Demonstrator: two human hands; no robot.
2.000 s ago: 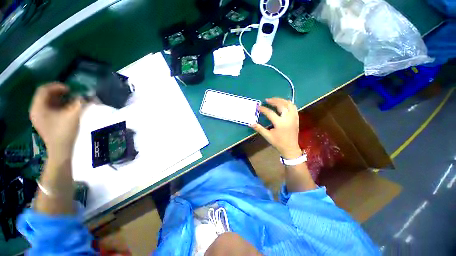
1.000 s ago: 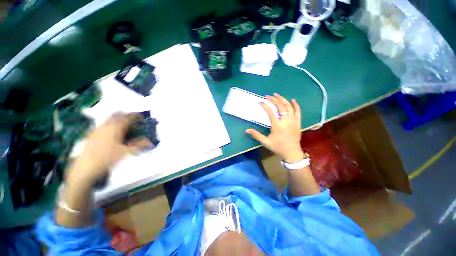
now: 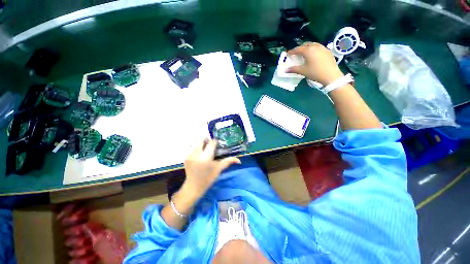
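My left hand (image 3: 203, 164) is at the lower left of a square black housing (image 3: 227, 135) with a green board inside, at the right front edge of the white sheet (image 3: 154, 118). Its fingertips touch the housing's near left side; whether they grip it is unclear. My right hand (image 3: 315, 63) is at the small white stack (image 3: 286, 78), with a white piece pinched between thumb and fingers over it. The smartphone (image 3: 282, 116) lies face up between the sheet and the bench edge. Another housing with a board (image 3: 181, 70) lies at the sheet's back edge.
Several green boards (image 3: 114, 150) lie on the sheet's left side, with black housings (image 3: 23, 159) farther left. More housings (image 3: 253, 69) stand behind the phone. A white fan (image 3: 346, 42) and clear plastic bag (image 3: 415, 87) are at right. Open cartons (image 3: 147, 206) are below the bench edge.
My left hand has moved right, to a housing now at the sheet's right front. My right hand has left the phone, reached the white stack and taken hold of a white piece. The view has shifted.
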